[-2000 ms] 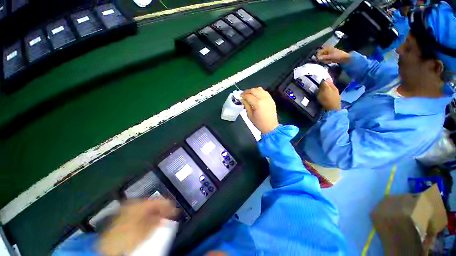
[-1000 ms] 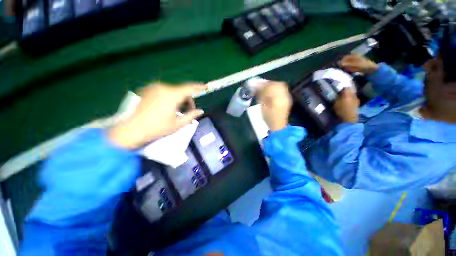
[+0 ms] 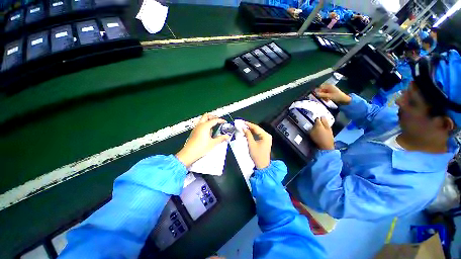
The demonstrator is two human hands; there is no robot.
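Note:
My left hand [image 3: 199, 141] is at the bench beside the belt edge, its thumb and fingers around the dark round mouth of a white container [image 3: 228, 129]. A white sheet [image 3: 210, 161] hangs from under that hand. My right hand [image 3: 259, 145] is just right of the container and pinches a small white wipe [image 3: 239, 125] at its mouth. The container's body is mostly hidden. A long white strip [image 3: 243, 158] lies below, between the hands. Phones with their backs up [image 3: 199, 197] lie in a dark tray at lower left, partly covered by my left sleeve.
A chipped white metal edge [image 3: 126, 156] runs between bench and green belt [image 3: 167, 96]. Dark phone trays [image 3: 259, 61] sit on the belt. At right, a person in a blue smock [image 3: 374, 169] holds a curved white liner [image 3: 313, 109] over another tray. A cardboard box is at lower right.
My left hand has moved right from over the phones to the container, carrying the white sheet. My right hand stays by the container and now pinches the wipe. The view has shifted.

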